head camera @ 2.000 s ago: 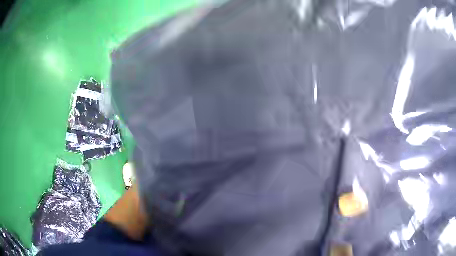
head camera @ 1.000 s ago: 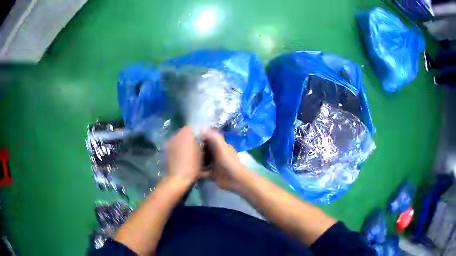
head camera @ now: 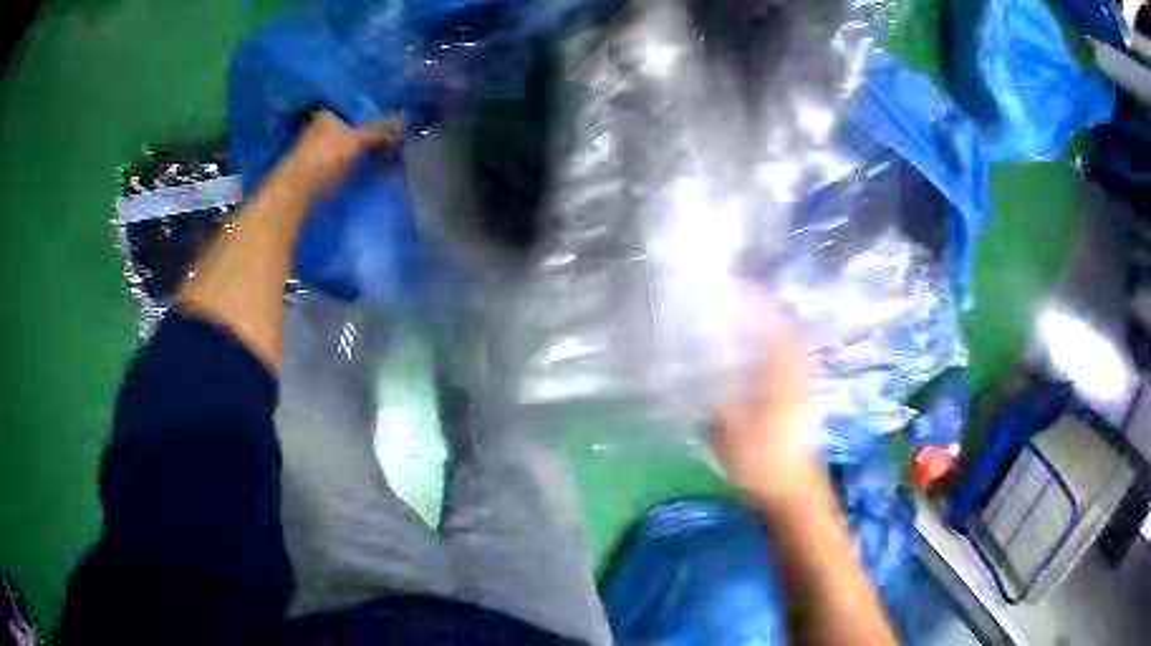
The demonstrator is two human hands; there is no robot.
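My left hand (head camera: 331,149) grips the edge of a blue plastic sack (head camera: 284,76) at the upper left, fingers closed on the film. My right hand (head camera: 764,423), blurred, is at the lower right edge of a large polybagged garment (head camera: 606,240) and appears to hold it. The pack is shiny clear plastic, blurred and glaring, tilted across the middle, and its far part covers some of the sack's mouth. How far it is inside the sack is hidden. A second blue sack (head camera: 940,126) with shiny dark packs stands behind it to the right.
A dark garment pack with a pale band (head camera: 171,234) lies on the green floor at the left. Closed blue bags are at the upper right (head camera: 1038,95) and bottom centre (head camera: 694,574). A small red item (head camera: 934,463) and a blue-tubed frame (head camera: 1035,517) are at the lower right.
My hands were together at the first sack; now they are wide apart, the left on the sack's edge, the right at a large pack. The view has shifted, and the sacks appear higher and nearer.
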